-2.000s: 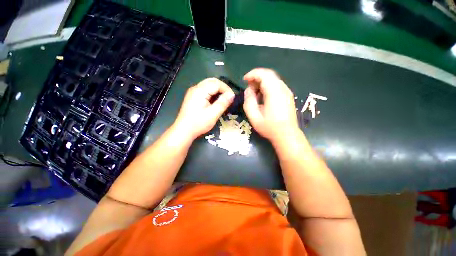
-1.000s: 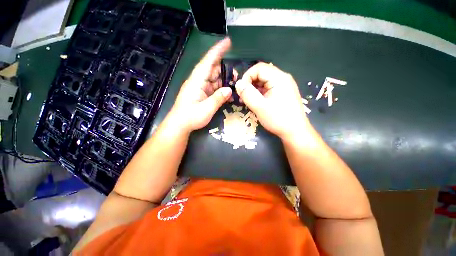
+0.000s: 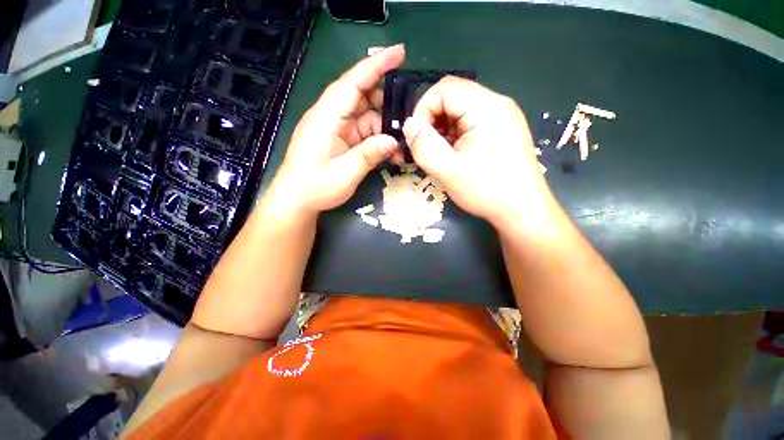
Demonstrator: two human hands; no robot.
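Observation:
A black plastic housing (image 3: 397, 96) is held up over the work surface, just beyond the pile of pale strips (image 3: 411, 206). My left hand (image 3: 339, 142) holds its left edge, with the thumb at its near edge and the index finger stretched up beside it. My right hand (image 3: 468, 142) is over the housing's right part, with thumb and fingertips pinched together at it. A small pale spot shows on the housing near my right thumb. Whether my right fingertips pinch a small piece cannot be seen. The housing's right part is hidden behind my right hand.
A glossy black blister tray (image 3: 172, 129) lies at the left. Longer pale strips (image 3: 582, 129) lie at the right, with tiny dark bits beside them. The lower end of a phone or small screen (image 3: 357, 10) shows at the far side. A white edge strip (image 3: 688, 26) borders the green belt beyond.
My left hand has opened out along the housing, which now shows more of its face. My right hand has turned inward over it. The surroundings have shifted in view as the camera moved.

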